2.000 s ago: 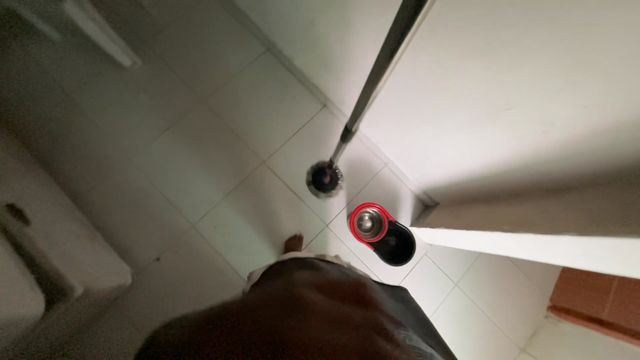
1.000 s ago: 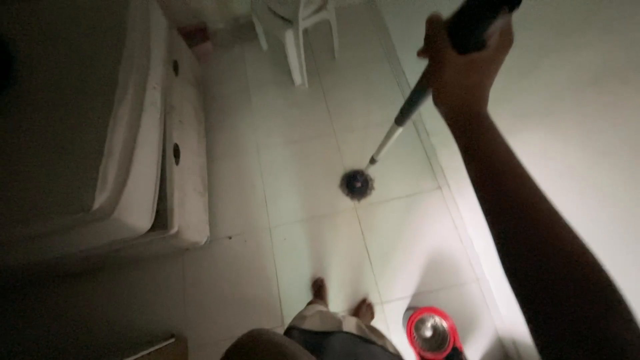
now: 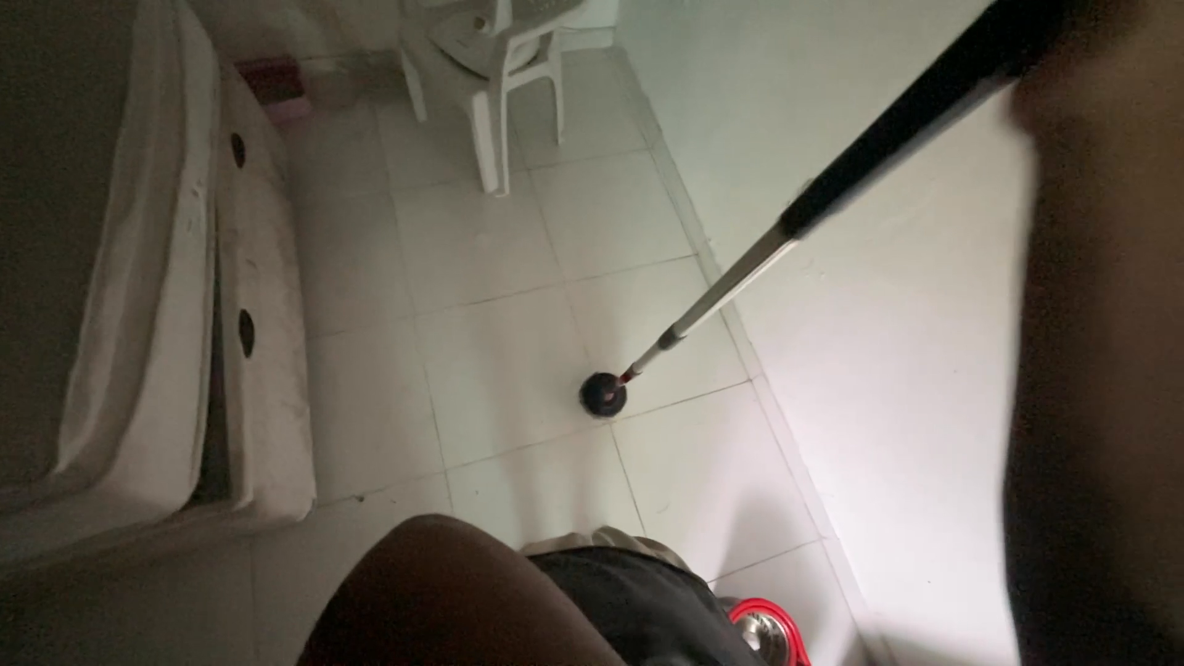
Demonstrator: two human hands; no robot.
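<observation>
A spin mop's round dark head (image 3: 603, 395) rests on the tiled floor. Its metal pole slants up to the right into a thick black handle section. At the upper right edge, my right hand (image 3: 1064, 79), dark and blurred, is on the handle, with my forearm running down the right side. Low in the picture, my left arm is bent in front of dark clothing; my left hand is out of view. Partly hidden by the clothing at the bottom is a mop bucket with a red rim (image 3: 797, 638) and a metal spin basket (image 3: 754, 632).
A white plastic chair (image 3: 490, 139) stands at the top. Along the left are stacked mattress-like pieces (image 3: 268, 370), the lower with dark oval holes. A reddish box (image 3: 273, 81) lies behind them. The pale wall (image 3: 888, 370) borders the floor on the right.
Two seconds ago no hand showed; one second ago my right hand was plainly around the handle, and now it is at the upper right edge. The view has shifted, bringing more of the chair into sight.
</observation>
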